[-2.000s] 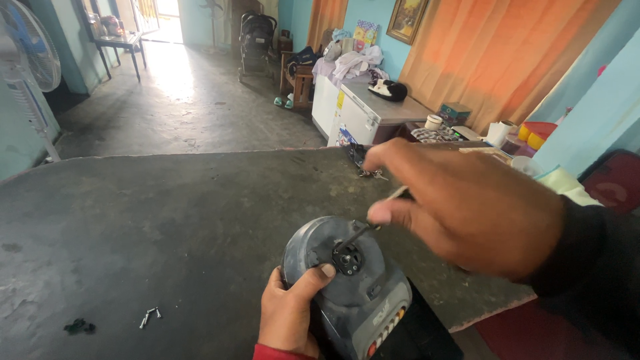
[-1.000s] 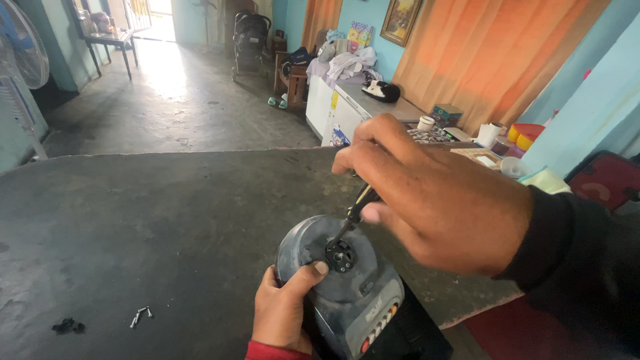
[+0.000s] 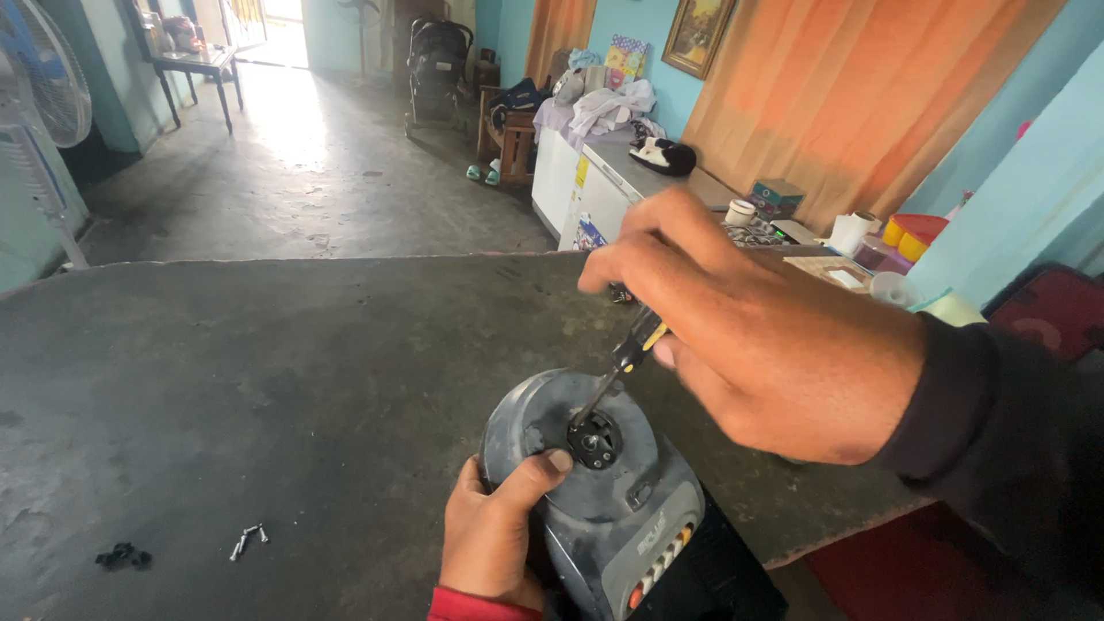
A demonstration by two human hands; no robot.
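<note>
My left hand [image 3: 504, 526] grips the rim of a grey blender motor base [image 3: 569, 517], thumb on its round top. A black drive coupling [image 3: 595, 440] with several holes sits in the middle of that top. From the upper right, my right hand [image 3: 742, 328] holds a screwdriver [image 3: 634, 345] with a black and yellow handle. Its shaft slants down, with the tip at the coupling's upper left edge. A row of coloured buttons [image 3: 660, 565] runs along the front panel. Loose screws [image 3: 248, 541] and black plastic pieces [image 3: 123, 556] lie on the dark tabletop at the lower left.
The dark table [image 3: 259, 371] has an uneven far edge. Beyond it stand a white chest freezer [image 3: 565, 185] with cloths and a black and white cat [image 3: 662, 157], and a stroller [image 3: 437, 73]. A standing fan [image 3: 43, 95] is at the left. Containers [image 3: 914, 235] stand at the right.
Both hands stay at the blender base. My right hand has shifted and turned around the screwdriver, whose handle shows more plainly than two seconds ago.
</note>
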